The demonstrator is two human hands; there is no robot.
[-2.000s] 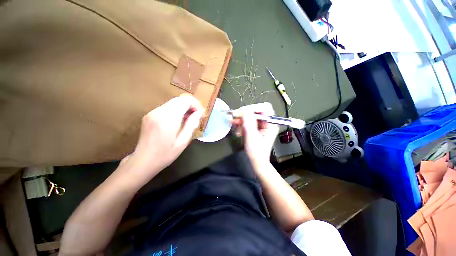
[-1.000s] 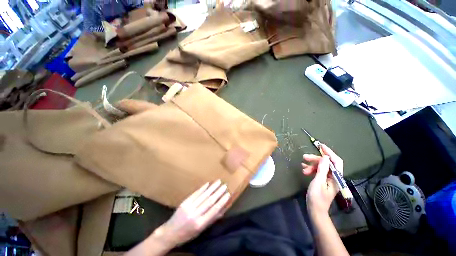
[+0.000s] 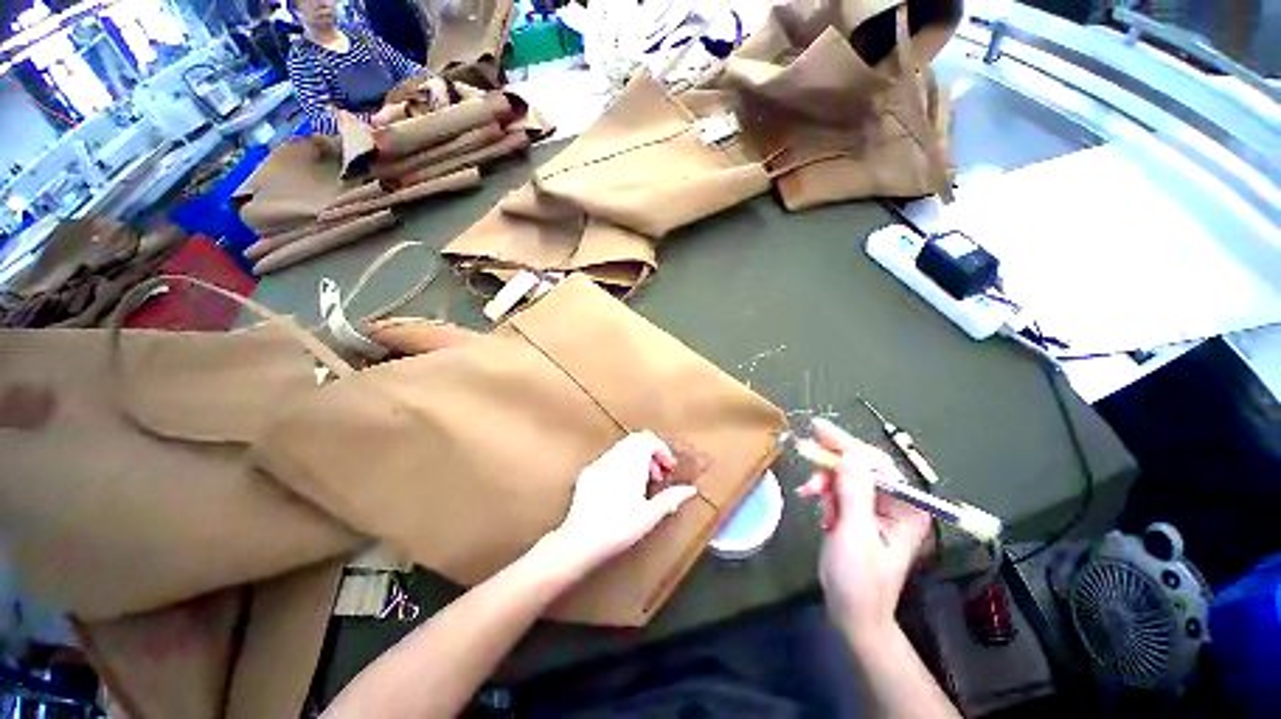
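Observation:
A tan-brown tote bag lies on the green-covered table with its stitched edge toward the right. My left hand rests on it, thumb and fingers apart around the small leather patch, which it partly covers. My right hand holds a slim pen-shaped tool with a pale end; its tip is close to the bag's right corner, and I cannot tell if it touches. A round white pot shows partly from under the bag edge. Loose threads lie beyond the corner.
A yellow-black tool lies right of the threads. A white power strip with black adapter, a grey fan and a blue bin are at right. Brown bags lie at the far side. A person is at far left.
The view has lifted since the first frame. My left hand has moved up from the bag's lower edge to the patch. My right hand has brought the tool tip to the bag corner.

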